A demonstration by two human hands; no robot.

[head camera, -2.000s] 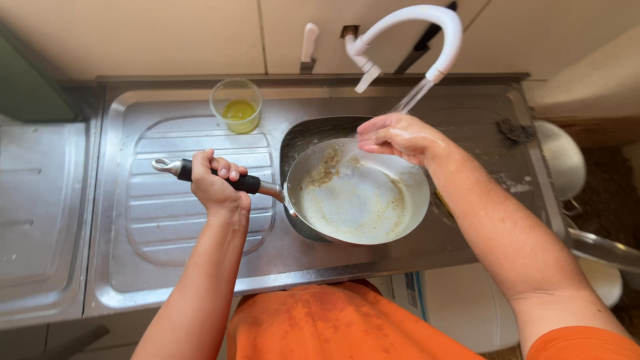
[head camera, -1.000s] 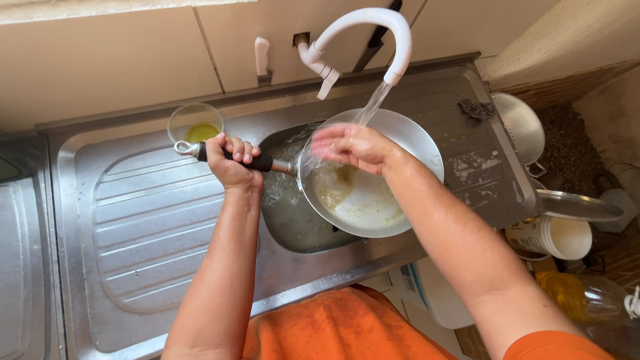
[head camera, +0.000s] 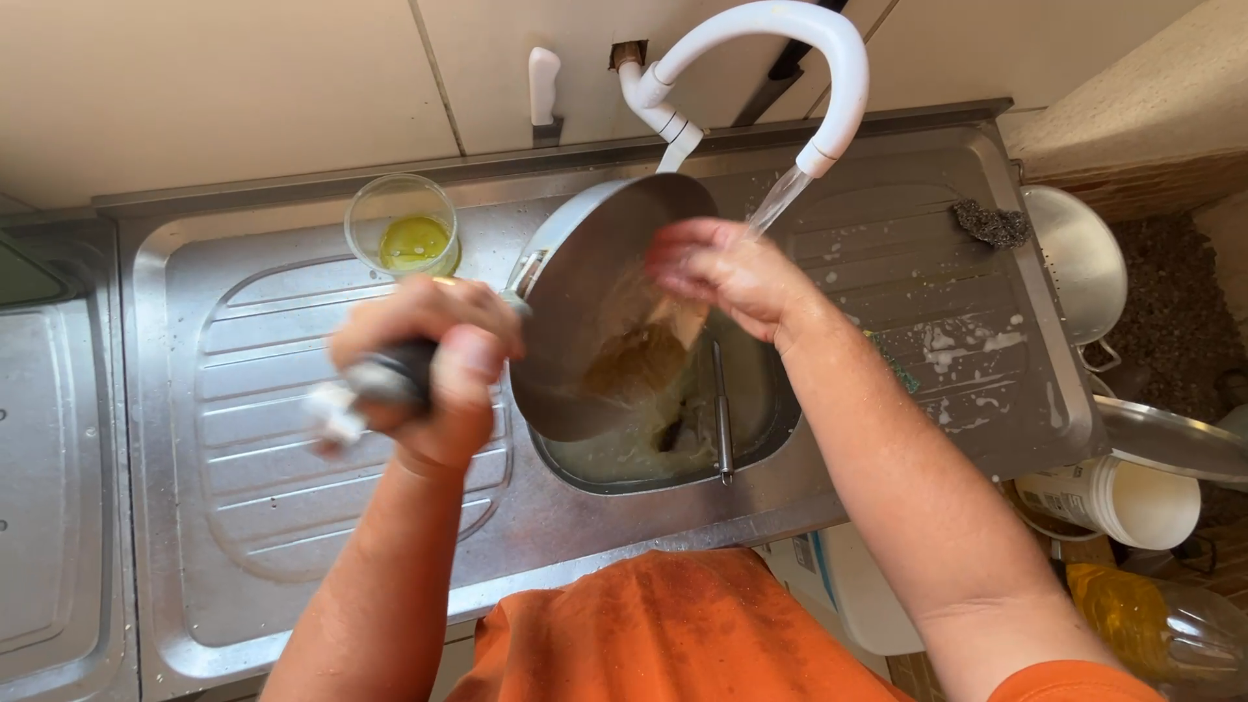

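My left hand [head camera: 429, 361] grips the black handle of a frying pan [head camera: 604, 322]. The pan is tilted on its side over the sink basin [head camera: 634, 478], and its inner face shows brownish water running down. My right hand [head camera: 726, 278], blurred, is at the pan's inner side under the stream from the white faucet [head camera: 824, 146]; it holds nothing that I can see. Cloudy water stands in the basin, where a utensil with a metal handle [head camera: 722, 429] leans. Behind my left hand, a clear cup [head camera: 402, 224] with yellow-green liquid stands on the ribbed drainboard [head camera: 283, 439].
On the right drainboard lie a steel wool scourer [head camera: 990, 224], a green scouring pad [head camera: 892, 363] and foam spots. Beyond its right edge are a metal pot [head camera: 1077, 263], a lid [head camera: 1170, 439], a white bucket [head camera: 1150, 502] and a bottle of yellow liquid [head camera: 1121, 614]. A white-handled knife [head camera: 544, 88] hangs on the wall.
The pan, held nearly level in both earlier frames, is now tipped steeply, its handle raised toward me. Water that lay in it runs down toward the basin. The view has shifted.
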